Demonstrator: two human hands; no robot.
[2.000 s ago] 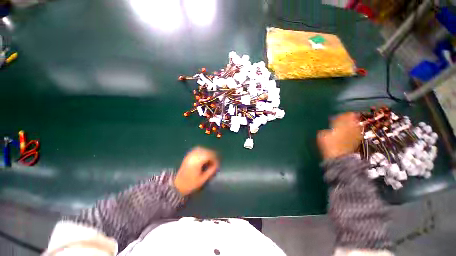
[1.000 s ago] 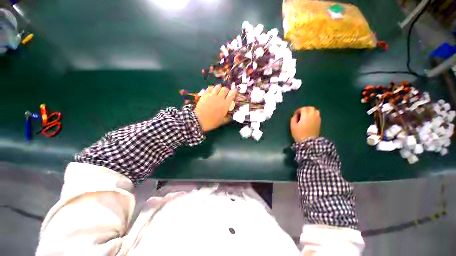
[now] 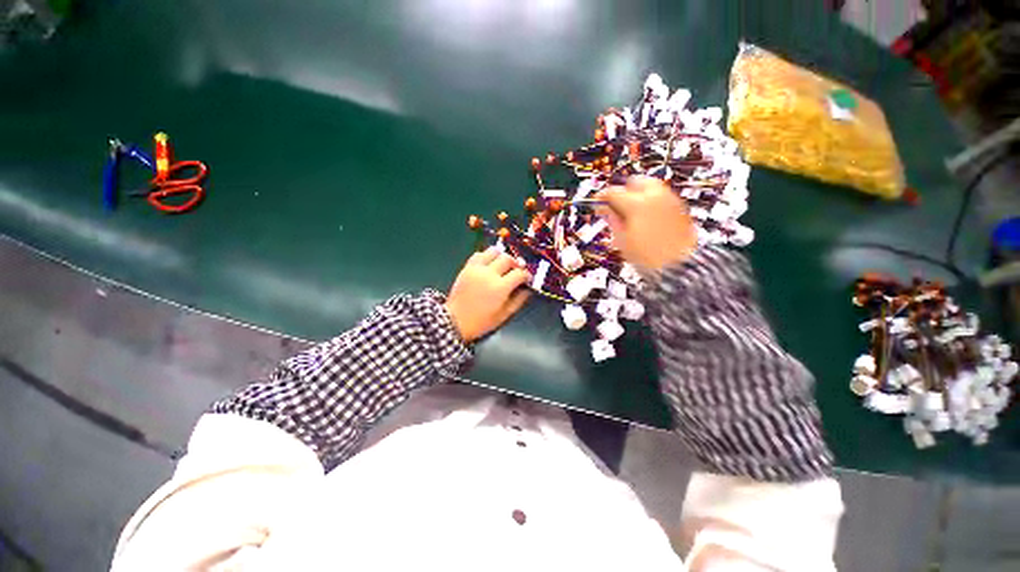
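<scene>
The main harness pile (image 3: 699,145) lies in front of me, with orange ends to the left and white connectors to the right. A looser group of harnesses (image 3: 573,257) lies on its near left side. My left hand (image 3: 488,293) is at the near left edge of this group, fingertips on the wires by the orange ends; whether it grips any is unclear. My right hand (image 3: 652,223) is over the pile, blurred, with fingers bent toward the wires; its fingertips are not clear enough to show a hold.
The second harness pile (image 3: 934,363) lies at the right. A bag of yellow parts (image 3: 814,125) is behind the main pile at the right. Red-handled scissors (image 3: 177,188) and a blue-handled tool (image 3: 111,181) lie at the left. The bench's front edge (image 3: 302,337) runs before me.
My right hand has moved from the bare bench onto the main pile. Some harnesses now lie spread toward the near left, beside my left hand. The view has turned.
</scene>
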